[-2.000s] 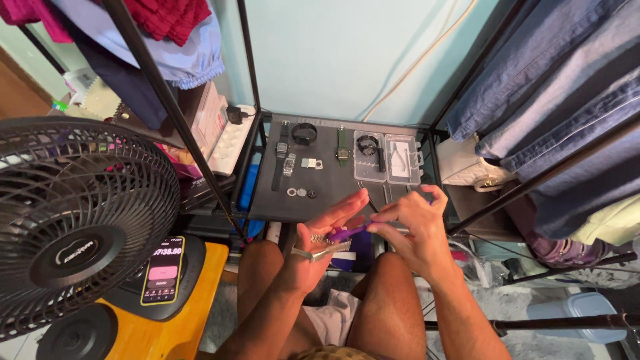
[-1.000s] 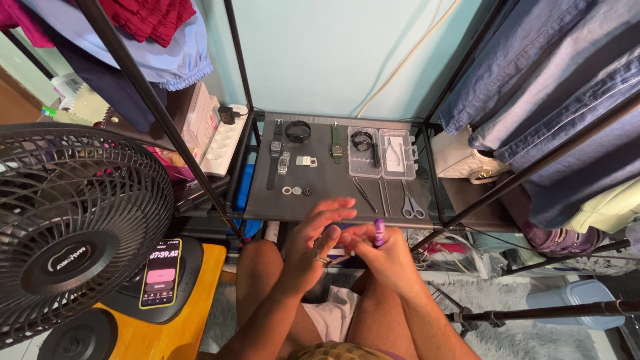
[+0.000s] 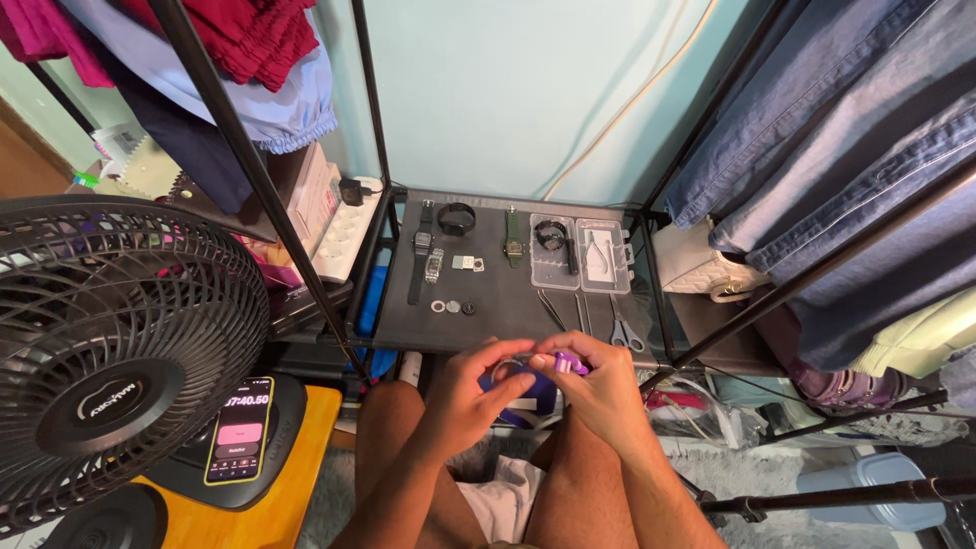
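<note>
Both hands meet over the lap, just off the shelf's front edge. My left hand (image 3: 488, 381) pinches a thin metal band (image 3: 507, 370), seemingly a watch bracelet, partly hidden by fingers. A purple object (image 3: 568, 364), its kind unclear, is held in my right hand (image 3: 598, 381), whose fingertips touch the band. Beyond them on the dark shelf (image 3: 496, 324) lie a black digital watch (image 3: 422, 244), a metal watch (image 3: 434, 267), a black band watch (image 3: 457, 221), a green-strapped watch (image 3: 513, 244), small round parts (image 3: 454, 306), tweezers (image 3: 549, 307) and scissors (image 3: 625, 332).
An open clear plastic case (image 3: 554, 278) holds another black watch (image 3: 550, 235). A black fan (image 3: 114, 396) and a phone (image 3: 240, 431) stand at left on a yellow table (image 3: 305, 465). Black rack poles (image 3: 252, 168) flank the shelf; jeans (image 3: 823, 114) hang at right.
My hands have come closer together, with the left fingers now curled around the band. The purple object has tipped from upright to roughly sideways since a second ago.
</note>
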